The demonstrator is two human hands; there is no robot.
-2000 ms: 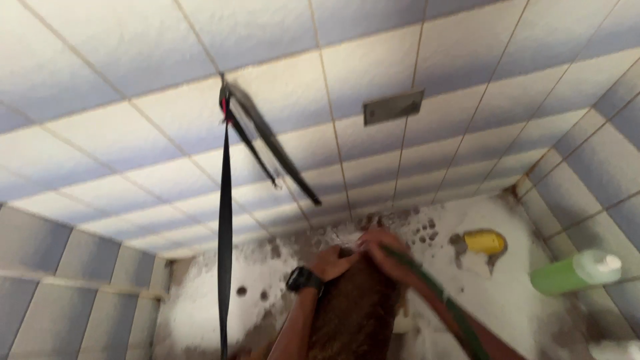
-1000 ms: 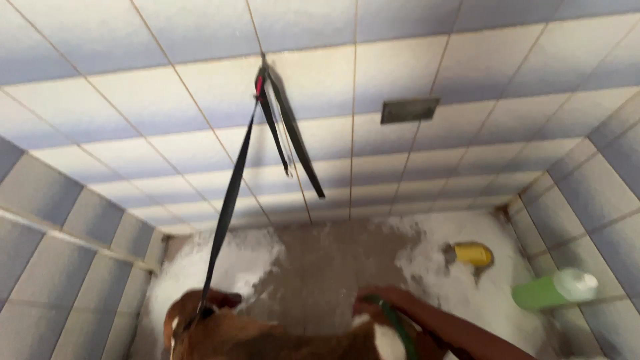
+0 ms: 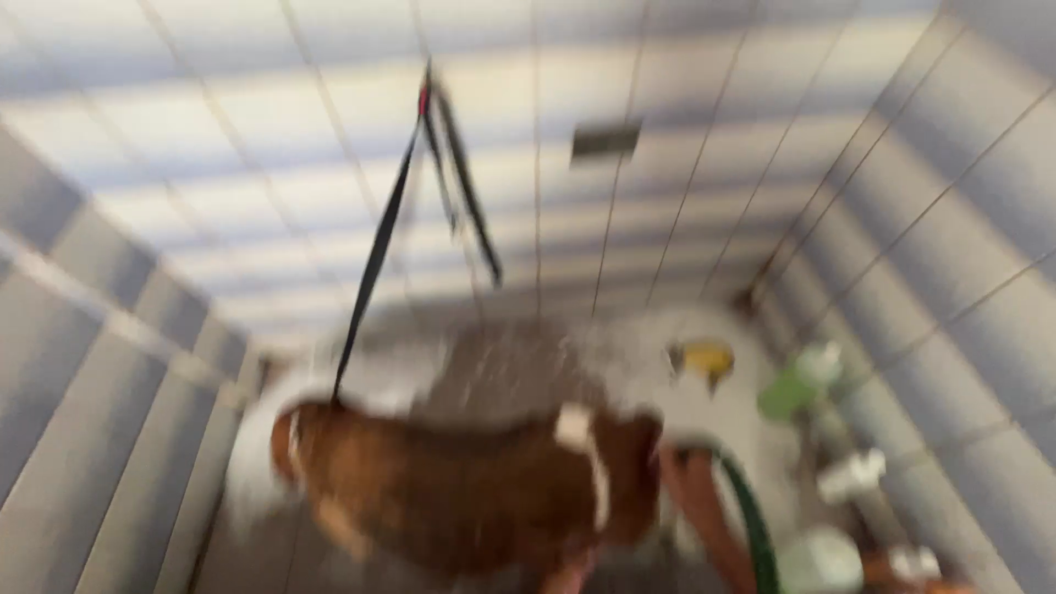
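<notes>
A brown dog [image 3: 462, 487] with white patches stands across the lower middle of the head view, blurred by motion. A black leash [image 3: 379, 247] runs from its neck, at the left end, up to a fixing on the tiled wall. My right hand [image 3: 681, 470] is at the dog's hindquarters, with a green hose [image 3: 751, 511] at it that curves down over the forearm; the fingers are blurred, but the hand appears closed on the hose. My left hand [image 3: 569, 569] shows only in part at the bottom edge, against the dog's lower side; its fingers are hidden.
A yellow object [image 3: 708, 358] lies on the wet floor [image 3: 635, 338] near the back wall. Along the right wall stand a green bottle [image 3: 796, 384], a white-topped container [image 3: 854, 477] and a pale tub [image 3: 821, 561]. A small dark plate [image 3: 606, 142] sits on the tiled wall [image 3: 676, 74].
The dog's body now shows almost whole, higher in view than one second ago. My left hand, seen beside the right two seconds ago, is now lower and mostly hidden.
</notes>
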